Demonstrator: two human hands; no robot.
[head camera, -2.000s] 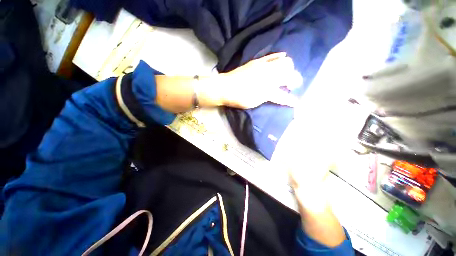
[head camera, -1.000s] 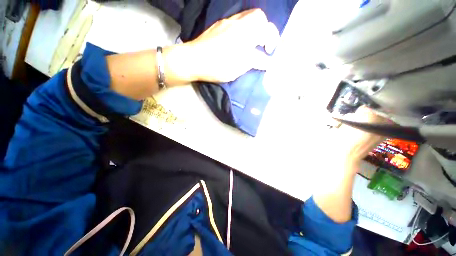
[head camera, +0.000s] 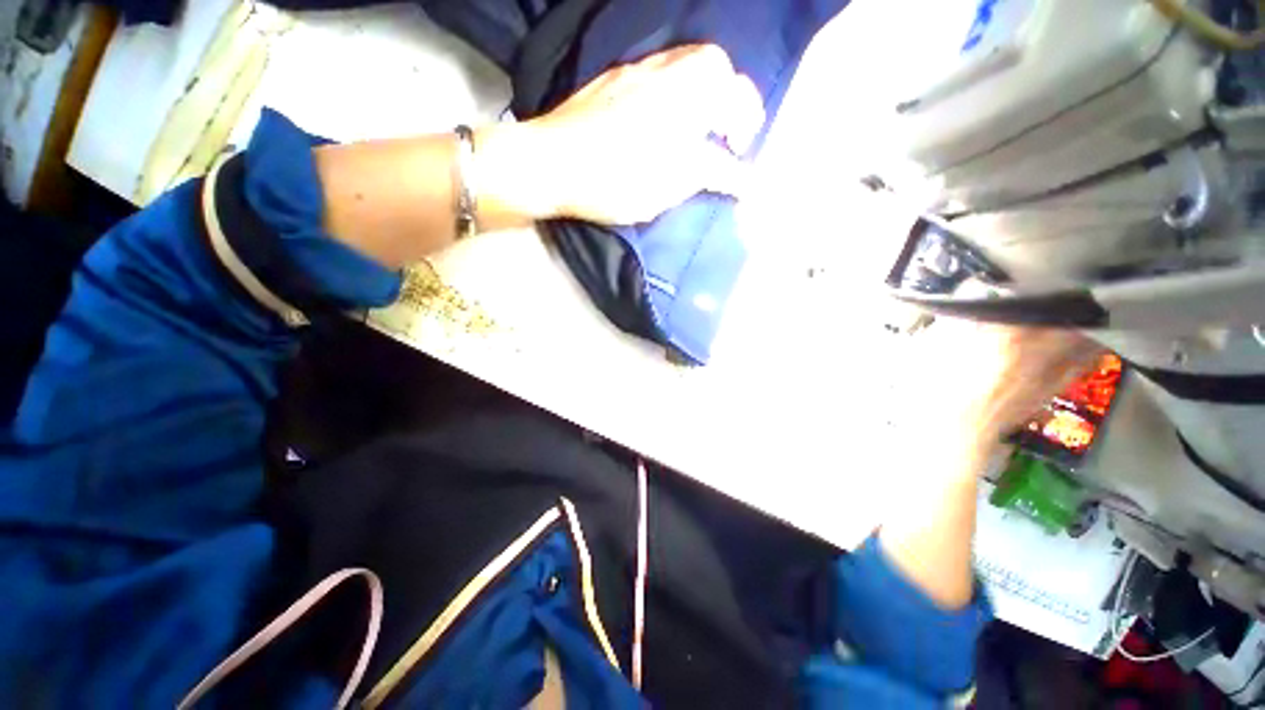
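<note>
A navy garment (head camera: 690, 271) lies on the white sewing table, looking lighter blue near the glare, with a black band along its left edge. My left hand (head camera: 631, 136) rests on the garment with bent fingers; its fingertips are washed out by glare. My right hand (head camera: 978, 375) is at the base of the sewing machine (head camera: 1096, 153), partly behind a black strap; its fingers are hidden or lost in glare, so what it touches cannot be told. The needle area is also lost in glare.
A phone with a lit red screen (head camera: 1077, 405) lies just beyond my right hand. A bright green object (head camera: 1036, 491) is below it. The white table's front edge (head camera: 666, 441) runs diagonally above my dark-clothed lap. Cables and dark items are at the lower right.
My right hand has moved from the table's front to the machine base at the right. My left hand remains on the garment. The view has shifted, with the machine head now filling more of the right side.
</note>
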